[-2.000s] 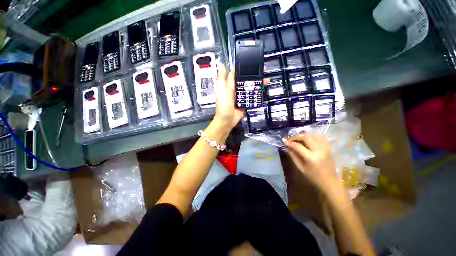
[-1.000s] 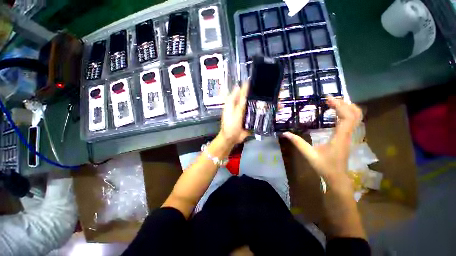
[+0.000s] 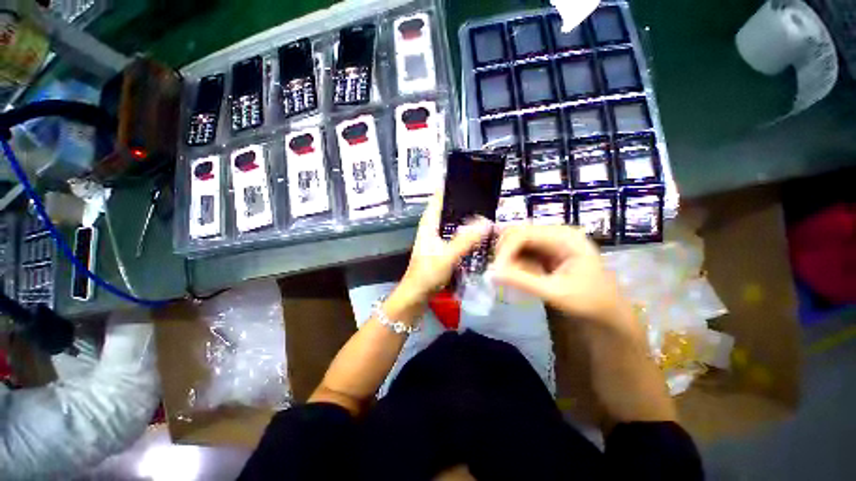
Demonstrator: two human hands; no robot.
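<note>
My left hand (image 3: 434, 256) holds a black keypad phone (image 3: 472, 186), screen up, with its thumb over the keys. My right hand (image 3: 563, 272) is at the phone's lower end, its fingertips pinching a thin clear film (image 3: 477, 293). The right fingers are slightly blurred, and the phone's lower keys are partly hidden. The phone tray (image 3: 310, 228), at the left, holds black handsets face up and white phone backs. The lens tray (image 3: 670, 193) behind my hands holds rows of black-rimmed square lenses (image 3: 592, 162).
A brown box (image 3: 141, 117) with a red light and a blue cable (image 3: 56, 240) are at the left. A white paper roll (image 3: 771, 38) is at the right. Cartons below hold clear scraps (image 3: 246, 348) and whitish-yellow liners (image 3: 683, 324). Another person's pale sleeve (image 3: 84, 404) shows lower left.
The left hand has lowered the phone slightly, and its thumb now lies over the keys. The right hand has come left from the lens tray to the phone's lower end.
</note>
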